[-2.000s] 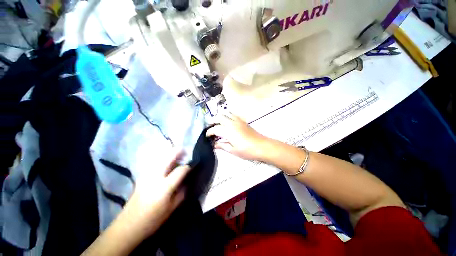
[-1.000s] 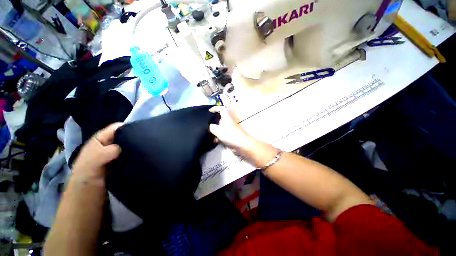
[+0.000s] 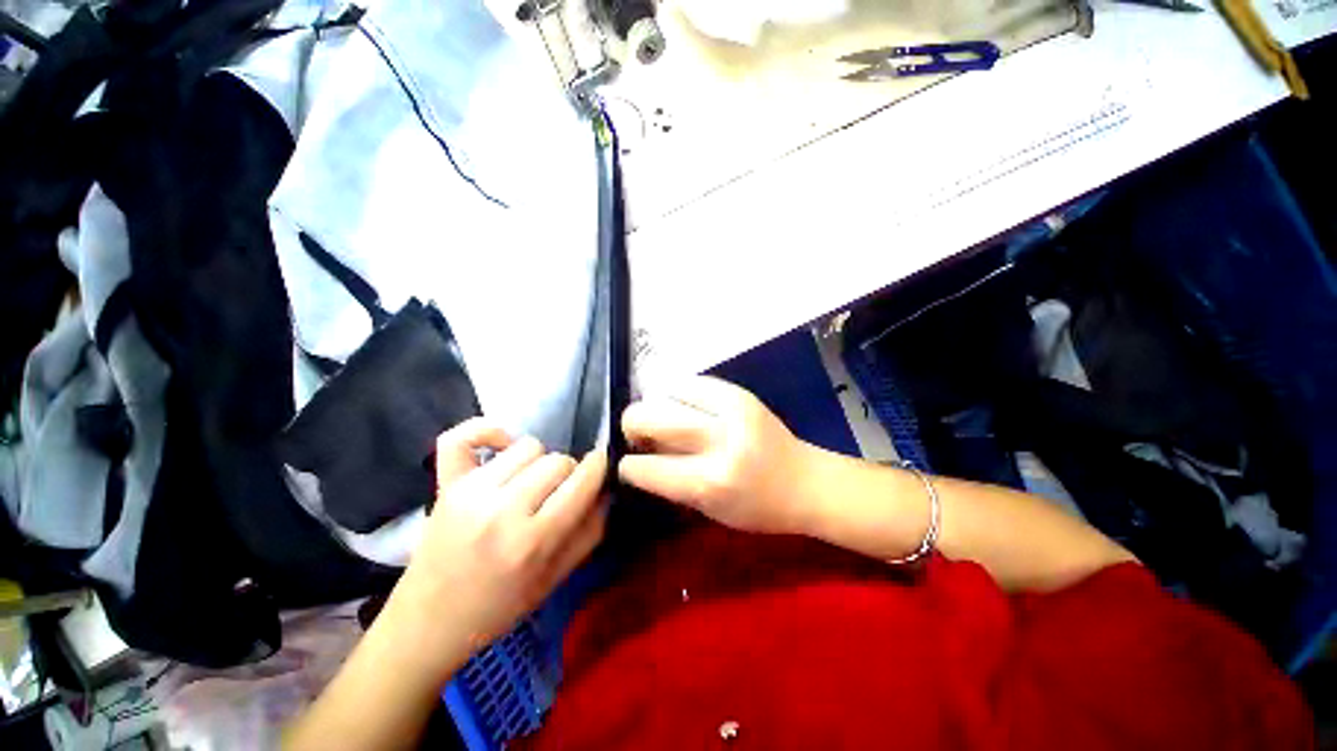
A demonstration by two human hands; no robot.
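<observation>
A long narrow black fabric strip [image 3: 617, 279], greyer along one side, runs from the presser foot area [image 3: 588, 85] down over the table edge towards my lap. My left hand [image 3: 516, 517] grips its lower end from the left. My right hand [image 3: 722, 452] pinches it from the right, fingertips close to my left hand's. A black fabric piece [image 3: 384, 418] lies left of my left hand, on pale cloth. The needle itself is too small to make out.
Black and light grey garments [image 3: 205, 294] are heaped at left. Thread snips [image 3: 921, 60] lie beside the machine base. A yellow tool [image 3: 1264, 47] is at top right. A blue crate [image 3: 1279, 264] with dark and grey pieces stands right of my lap.
The view has tilted down towards my lap. Both hands have moved from near the presser foot to the strip's lower end. The wide black panel that was spread now shows as a narrow strip.
</observation>
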